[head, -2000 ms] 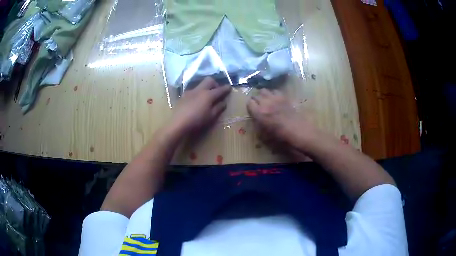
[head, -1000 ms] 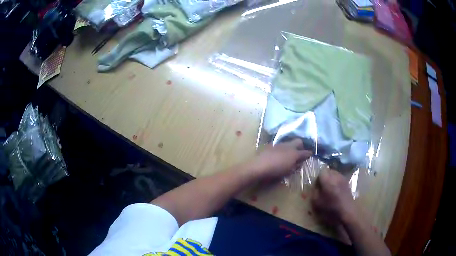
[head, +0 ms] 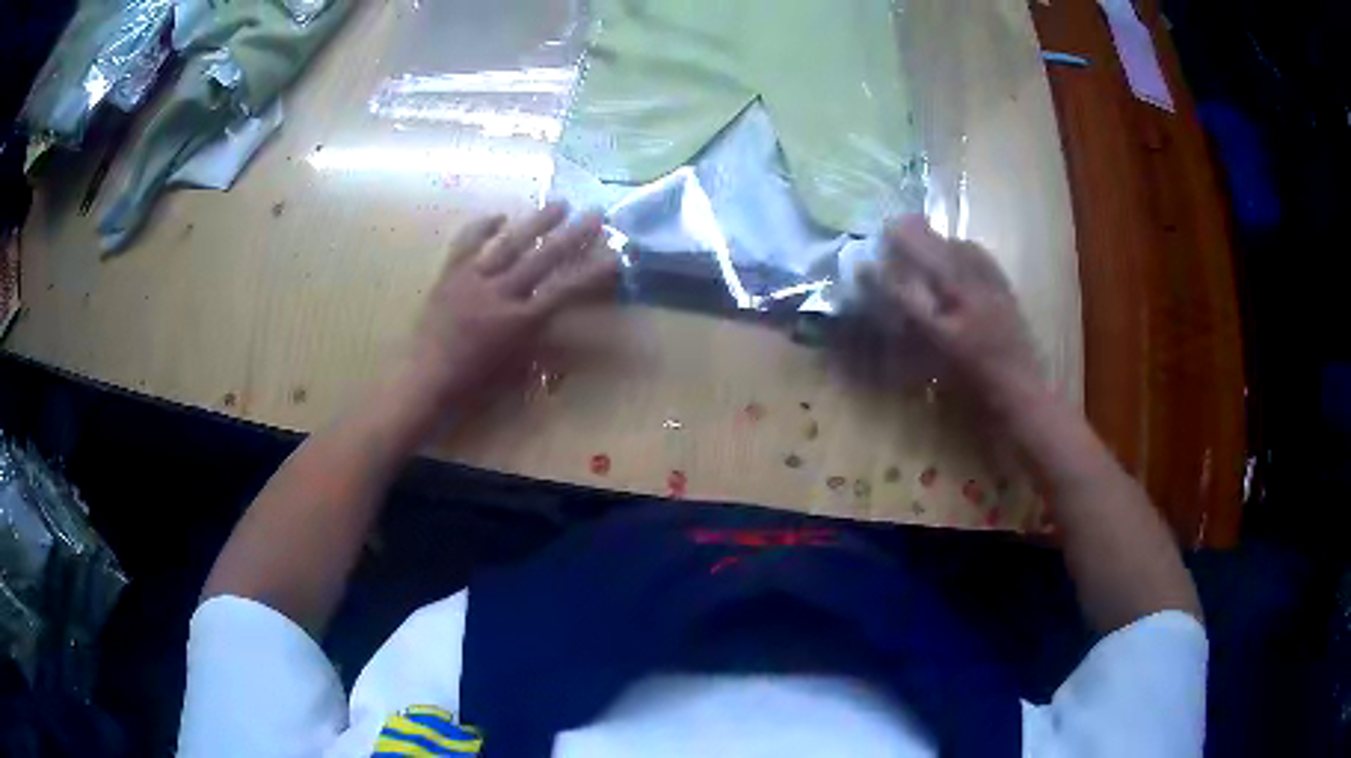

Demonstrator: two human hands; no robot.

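Note:
A folded light green garment [head: 741, 89] with a white lower part lies flat on the table inside a clear poly bag [head: 556, 160]. The film shines, with creases at its near end. My left hand [head: 511, 289] is beside the bag's near left corner, fingers spread and holding nothing visible. My right hand [head: 948, 289] is at the near right corner, fingers bent and blurred; whether they grip the film cannot be told.
The pale wood table [head: 297, 296] has red and dark dots near its front edge. Another green garment with shiny film [head: 185, 111] lies at the far left. A reddish-brown wooden surface [head: 1163, 326] is on the right, with a pale strip [head: 1136, 52]. Shiny packed pieces [head: 45, 548] sit low left.
My hands have moved apart from the middle of the bag's near end to its two near corners. The view has swung back right and the garment now appears higher in it.

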